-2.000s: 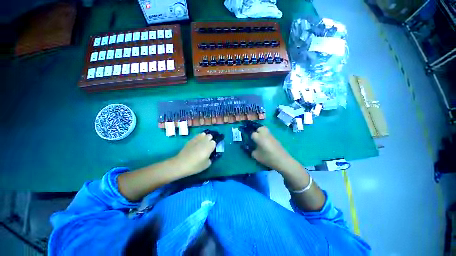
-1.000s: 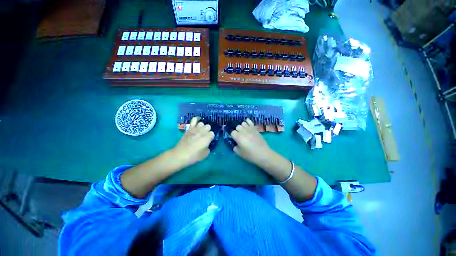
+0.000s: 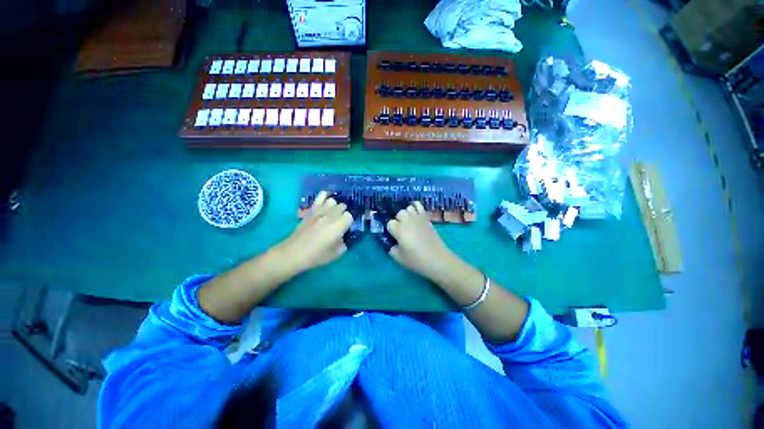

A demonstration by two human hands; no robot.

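Note:
The single-row loading jig (image 3: 389,188) lies in front of me, dark grey with an orange-brown slotted edge and thin dark legs in a row. My left hand (image 3: 320,233) and my right hand (image 3: 414,238) are at its near edge, close together, with black coverings on some fingers. Small white heat sinks (image 3: 367,220) show between my fingertips at the jig's edge. My left hand is on one of them. What my right fingers hold is hidden. The hands cover the jig's left and middle slots; the right slots show orange-brown.
Behind the jig stand a board with white pieces (image 3: 266,91) and a board with black parts (image 3: 446,99). A screw dish (image 3: 230,198) is at left. Loose heat sinks (image 3: 531,224) and their clear bag (image 3: 589,117) are at right. A white device (image 3: 328,23) is at back.
Two seconds ago both hands were apart in front of the jig, with white heat sinks near them. They have since come together over its near edge. White pieces now show between the fingertips.

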